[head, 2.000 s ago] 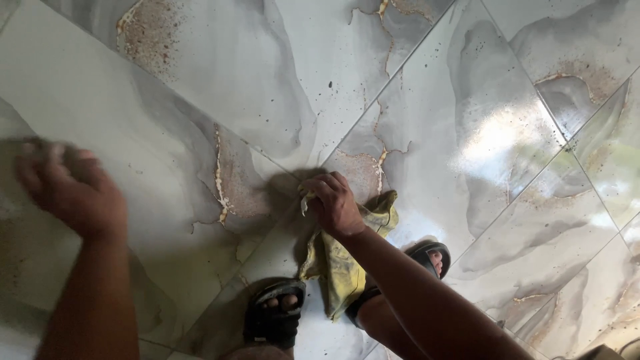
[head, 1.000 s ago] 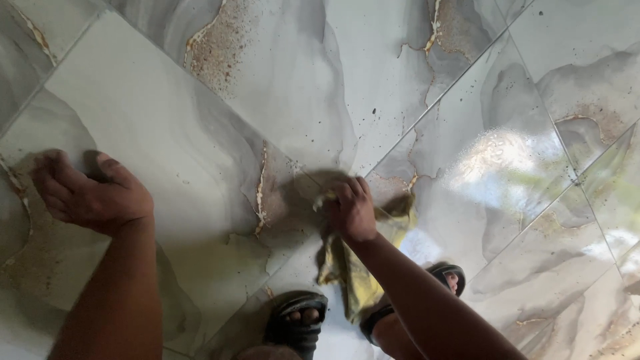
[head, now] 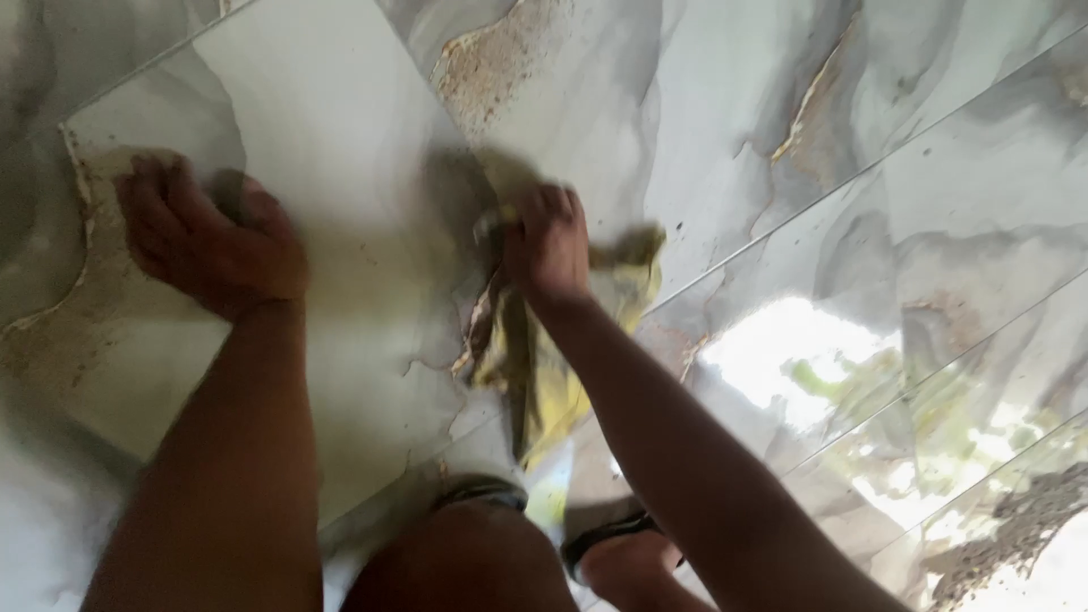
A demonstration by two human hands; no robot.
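Note:
My right hand (head: 551, 242) grips a bunched yellow cloth (head: 557, 391) with dark patches, just over the marble-patterned tile floor (head: 357, 170). The cloth hangs or trails from my fingers toward my feet; its folds are blurred. At the left, my left hand (head: 212, 234) is held above the floor with its fingers loosely curled and apart, and nothing shows in it.
My feet in dark sandals (head: 608, 535) and a bent knee (head: 463, 561) are at the bottom. Dark specks lie on the tiles. Bright reflections (head: 799, 353) shine at the right, and a patch of grit or debris (head: 1007, 527) shows at the lower right.
The view has shifted. Against the tile pattern, my right hand and the cloth have moved left, closer to my left hand. The knee now shows more at the bottom.

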